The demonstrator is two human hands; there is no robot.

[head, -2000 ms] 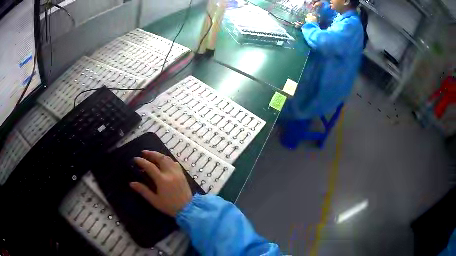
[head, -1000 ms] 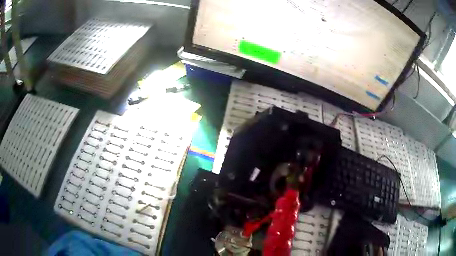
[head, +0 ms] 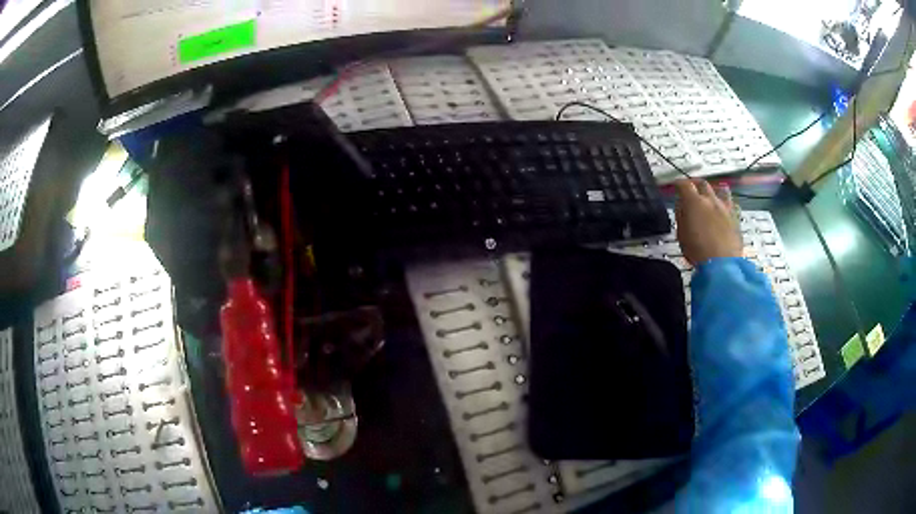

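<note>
My right hand (head: 708,223) is beyond the right end of the black keyboard (head: 512,181), over the back edge of a white slotted tray (head: 778,271). Its fingertips point away from me; whether they hold anything cannot be told. The dark mouse (head: 639,323) lies on the black mouse pad (head: 603,392), untouched. The black test fixture (head: 201,201) stands left of the keyboard, with its red ribbed handle (head: 256,381) towards me and a round metal part (head: 326,424) beside it. My left hand is not in view; only a sliver of blue sleeve shows at the bottom edge.
The monitor (head: 301,30) at the back left shows a green block. White trays (head: 562,80) lie behind the keyboard and under the pad. Another tray with slotted rows (head: 110,392) lies left of the fixture. A cable (head: 804,191) crosses the mat at right.
The view swung left, then back partway right. My right hand, on the mouse two seconds ago and unseen one second ago, is now off it, past the keyboard's right end.
</note>
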